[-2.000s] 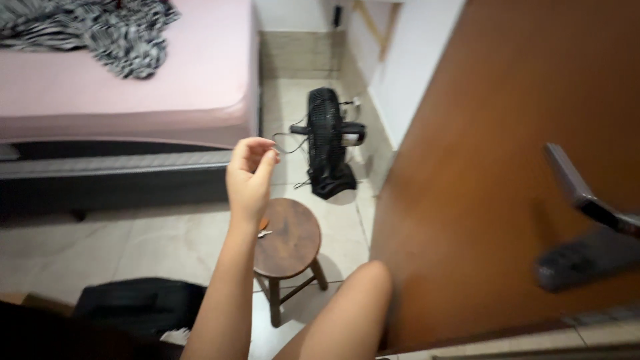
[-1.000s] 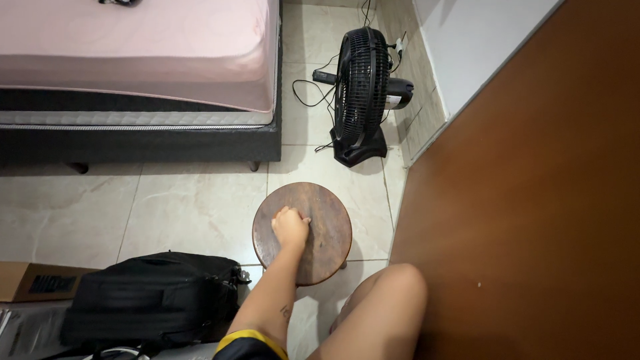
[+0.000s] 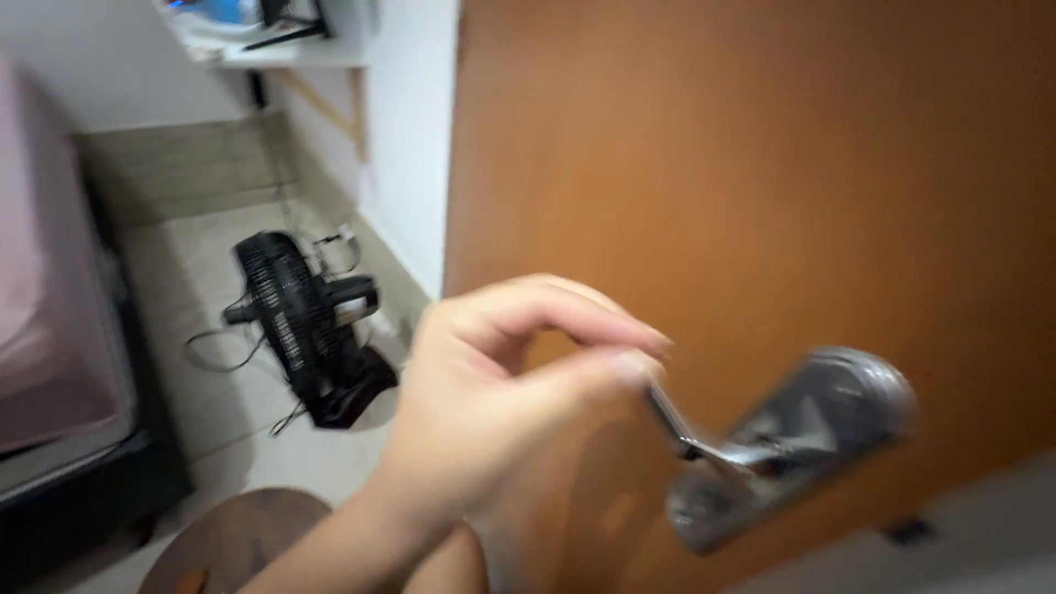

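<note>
My left hand [image 3: 511, 379], somewhat blurred, reaches in from the lower middle with thumb and fingertips pinched together at the free end of a metal door lever handle [image 3: 672, 421]. The lever joins a rounded metal plate [image 3: 858, 396] on a brown wooden door [image 3: 701, 165]. Below my forearm, at the lower left, is the round dark wooden seat of a stool [image 3: 256, 524], with a small orange item [image 3: 194, 582] at the frame's bottom edge. My right hand is not in view.
A black fan [image 3: 289, 313] stands on the tiled floor with its cables beside it. At the far left is a bed with a pink cover [image 3: 49, 346] and dark base. A white shelf [image 3: 305, 54] on the wall holds several things. My bare leg [image 3: 454, 561] shows at the bottom.
My left hand was over the stool seat a second ago and is now at the door's lever handle. The view has turned toward the door.
</note>
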